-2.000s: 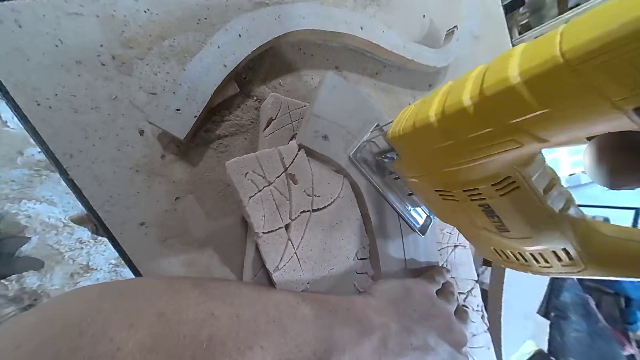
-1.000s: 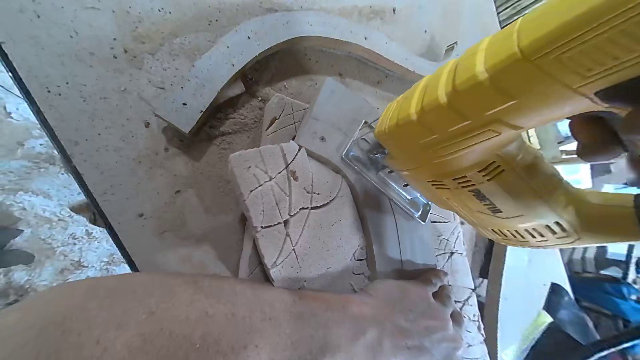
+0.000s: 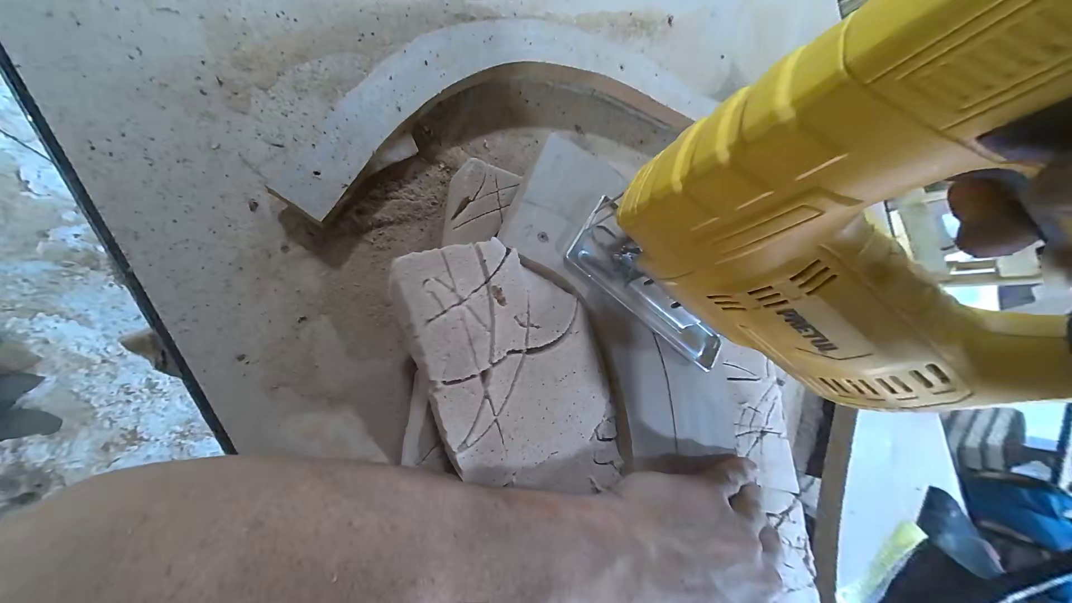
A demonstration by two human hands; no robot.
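Note:
A yellow Pretul jigsaw (image 3: 796,243) slants in from the upper right, its metal base plate (image 3: 641,285) resting on a flat pale wooden board (image 3: 620,335). My right hand (image 3: 1017,201) is around the jigsaw's handle at the right edge, only partly in view. The blade is hidden under the tool. My left hand (image 3: 712,519) presses on the board's lower end, fingers bent over it, its forearm crossing the bottom. Left of the board lies a thick block scored with crossing cuts (image 3: 519,368); smaller scored pieces show behind (image 3: 481,201) and under my left hand.
A curved pale board strip (image 3: 469,63) arches across the worktable (image 3: 276,352) behind the blocks. Sawdust (image 3: 402,201) lies inside the curve. The table's dark edge (image 3: 126,268) runs down the left side. A pale board (image 3: 888,486) and dark and blue items (image 3: 1013,511) are at lower right.
The jigsaw's base plate has shifted slightly up and left along the board since the oldest frame. My left hand stays on the board's lower end.

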